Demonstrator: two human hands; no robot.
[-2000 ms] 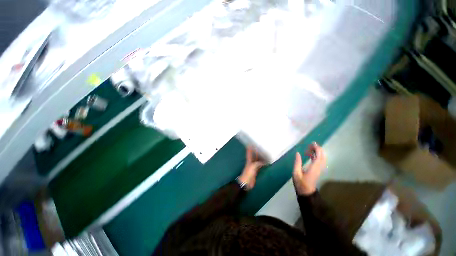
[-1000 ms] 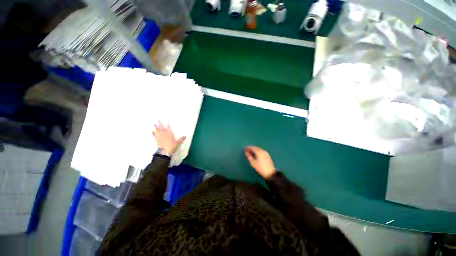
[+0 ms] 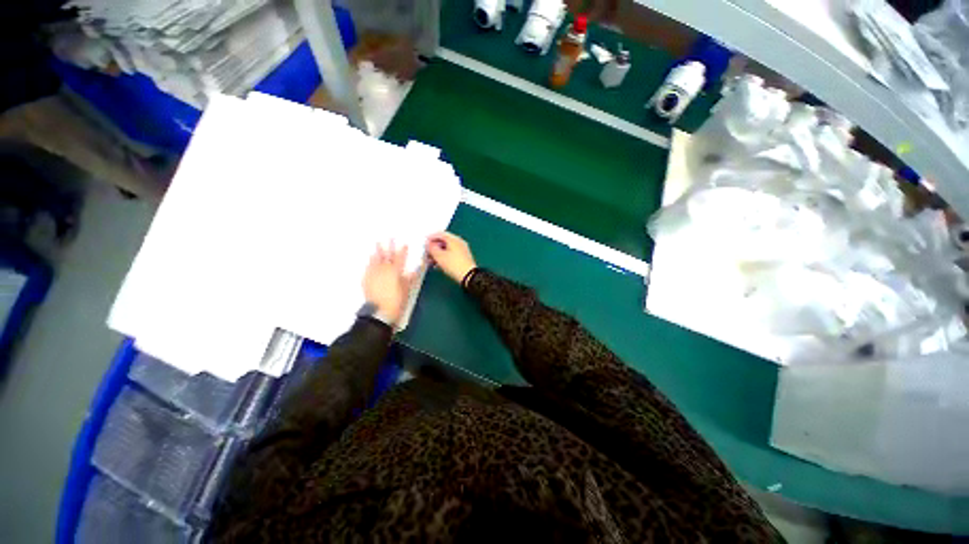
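Observation:
A stack of flat white carton blanks [image 3: 266,223] lies at the left end of the green bench, glaring nearly to plain white. My left hand [image 3: 389,282] lies on the stack near its right edge with its fingers spread. My right hand [image 3: 451,256] is at the right edge of the stack, fingers curled, touching or close to it. Whether its fingers pinch a blank cannot be told. A folded white carton [image 3: 871,420] lies on the bench at the right.
Cloudy plastic bags [image 3: 786,213] are heaped at the right. White cameras [image 3: 677,91] and an orange bottle with a red cap [image 3: 570,53] stand on the back strip. Blue crates [image 3: 101,414] are below the stack. A white shelf [image 3: 786,74] crosses the upper right.
My right hand has moved left from over the bench to the stack's right edge. My left hand is still on the stack, closer to its right edge. The view has shifted slightly.

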